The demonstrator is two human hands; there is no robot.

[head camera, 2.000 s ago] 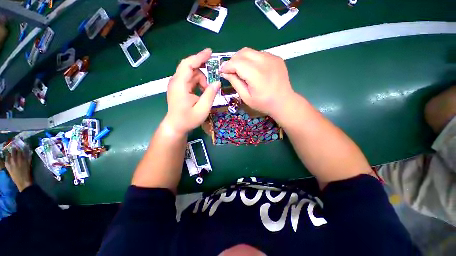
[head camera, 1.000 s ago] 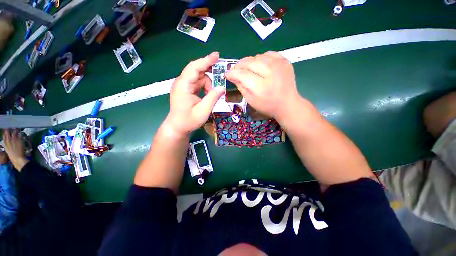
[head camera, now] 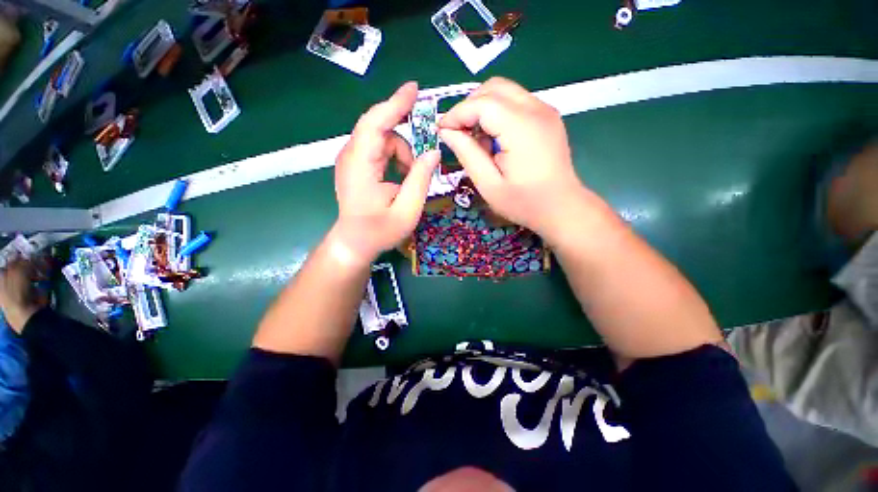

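My left hand (head camera: 383,178) holds a white housing (head camera: 445,184) by its left side, above the back of the parts box. A green circuit board (head camera: 425,128) shows in the housing between my left thumb and fingers. My right hand (head camera: 515,144) has its thumb and fingertips pinched at the board's right edge; what they pinch is too small to tell. A small round white-ringed part (head camera: 464,196) hangs at the housing's lower end. The cardboard box (head camera: 415,259) holds a mass of blue-grey parts with red wires (head camera: 478,246).
Another white housing (head camera: 386,300) lies beside my left forearm. A pile of part-built units (head camera: 144,264) with blue cylinders lies at left, near another person's hand (head camera: 17,288). A white rail (head camera: 250,173) separates the bench from the belt, which carries several housings (head camera: 347,43).
The housings on the belt have moved left. Both my hands stay on the held housing, which has shifted slightly. The right fingertips remain at the board's edge.
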